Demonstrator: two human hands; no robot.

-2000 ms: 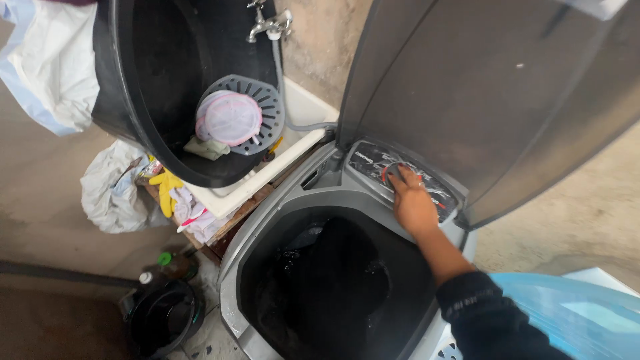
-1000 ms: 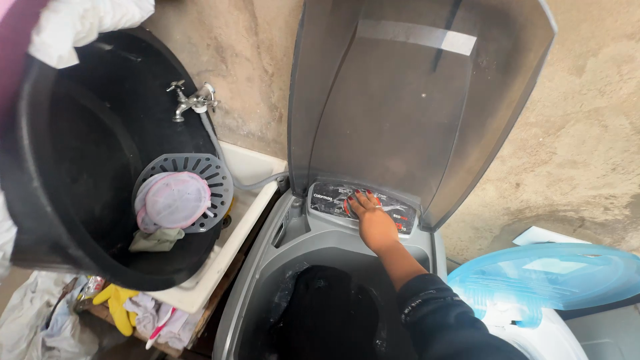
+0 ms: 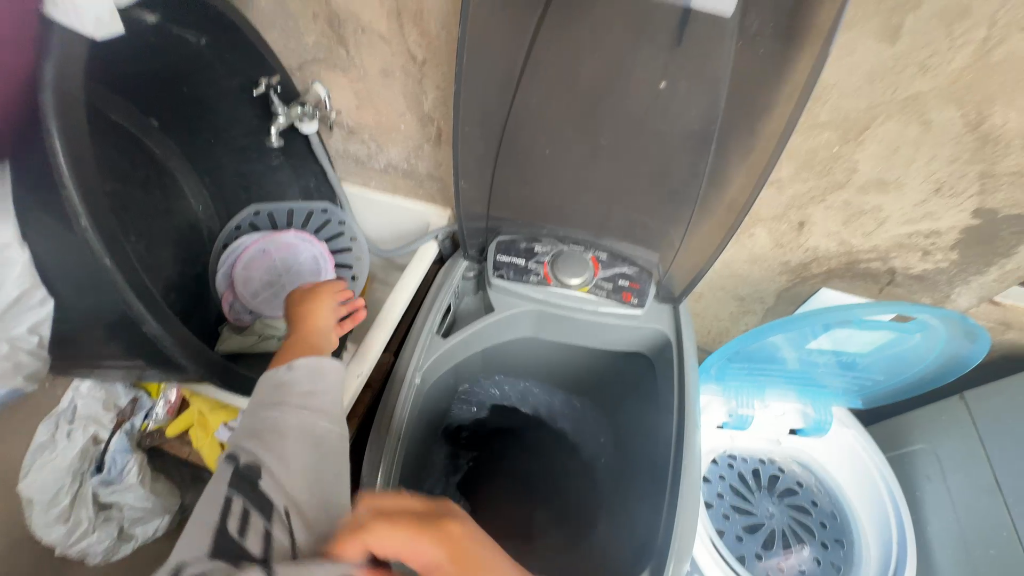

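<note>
My left hand (image 3: 324,316), in a grey sleeve with black print, is above the rim of a large black tub, fingers apart and holding nothing. Below and behind it in the tub are a round pink-rimmed mesh item (image 3: 280,272) and a grey slotted plastic disc (image 3: 350,248). My right hand (image 3: 424,532), blurred at the bottom edge, overlaps the left sleeve; whether it grips the cloth is unclear. Beyond it stands a grey washing machine (image 3: 684,416) with its lid up, a control panel with a round knob (image 3: 572,268), and dark cloth (image 3: 520,464) in water inside.
A metal tap (image 3: 296,112) with a grey hose is at the tub's far side. On the right is a white spinner or small washer (image 3: 888,488) with a raised blue lid (image 3: 848,352). Yellow rubber gloves (image 3: 200,424) and a white plastic bag (image 3: 88,480) lie lower left.
My right hand has left the control panel and come back toward me, to the left sleeve. My left hand has come into view over the tub.
</note>
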